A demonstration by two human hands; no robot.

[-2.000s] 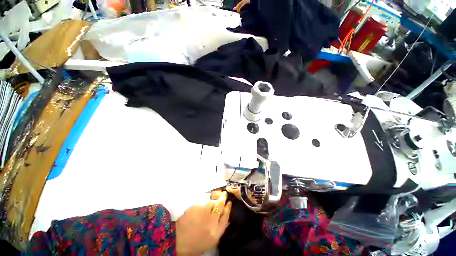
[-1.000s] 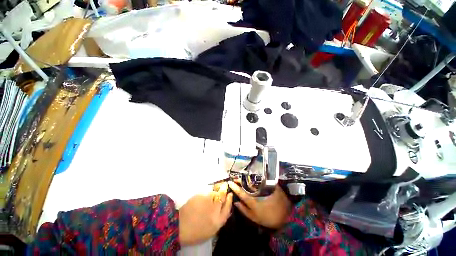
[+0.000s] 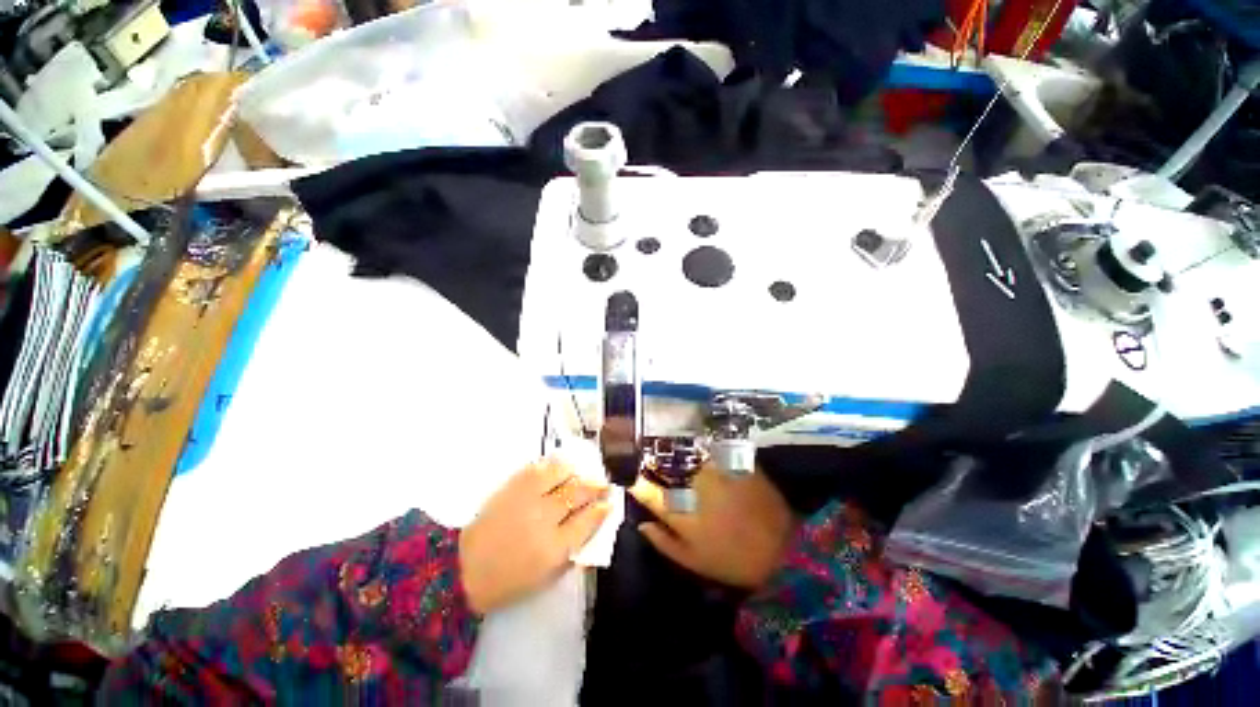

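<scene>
The white sewing machine head [image 3: 815, 332] with a blue stripe fills the centre right. Its metal guard [image 3: 622, 401] stands at the head's left end, above my fingertips. My left hand [image 3: 536, 532] is bare and holds a small white piece [image 3: 597, 536] at its fingertips, left of the guard. My right hand [image 3: 719, 525] is bare and rests on the black garment piece [image 3: 650, 622], its fingertips below the guard, partly behind machine parts. The needle and presser foot cannot be made out clearly.
A black fabric band [image 3: 1002, 304] drapes over the machine head. A clear zip bag [image 3: 995, 532] lies at the right beside pale strips [image 3: 1195, 580]. Black cloth [image 3: 428, 228] lies behind the head. A plastic-wrapped brown board [image 3: 131, 470] and a striped stack [image 3: 49, 352] are at the far left.
My right hand came into view at the machine and stays there. A white piece now shows in my left fingers. The view has shifted, so the machine head appears further left and higher.
</scene>
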